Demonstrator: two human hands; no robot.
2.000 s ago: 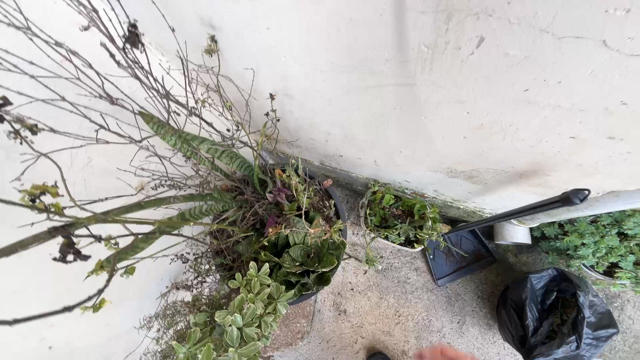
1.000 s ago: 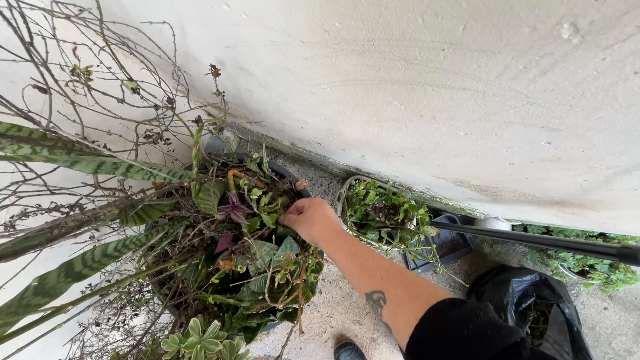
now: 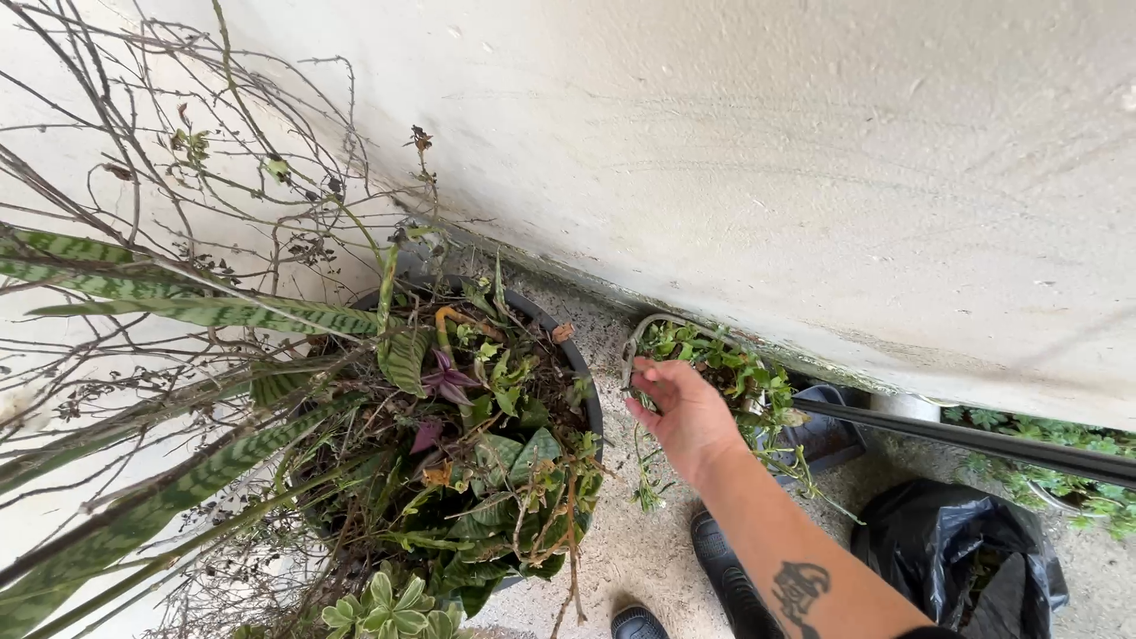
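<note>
My right hand (image 3: 679, 408) is over the near left edge of a smaller planter (image 3: 632, 342) full of leafy green plants (image 3: 710, 355). Its fingers are slightly curled, thumb apart, and nothing shows between them; whether the fingertips touch the rim cannot be told. To the left stands a large round dark pot (image 3: 586, 382), crowded with green leaves, dry stems, soil and a purple-leaved plant (image 3: 450, 380). Long banded snake plant leaves (image 3: 222, 312) and bare twigs lean left from it. My left hand is out of view.
A black plastic bag (image 3: 958, 541) stands open at the lower right. A black pole (image 3: 967, 435) runs to a dark dustpan (image 3: 821, 430) beside the smaller planter. More green plants (image 3: 1065, 453) grow at the right. A pale wall (image 3: 754, 160) rises behind. Dark shoes (image 3: 639, 623) show below.
My right hand has moved right, from among the plants in the large pot to the smaller planter. Two seconds ago only part of a hand showed at the bottom edge.
</note>
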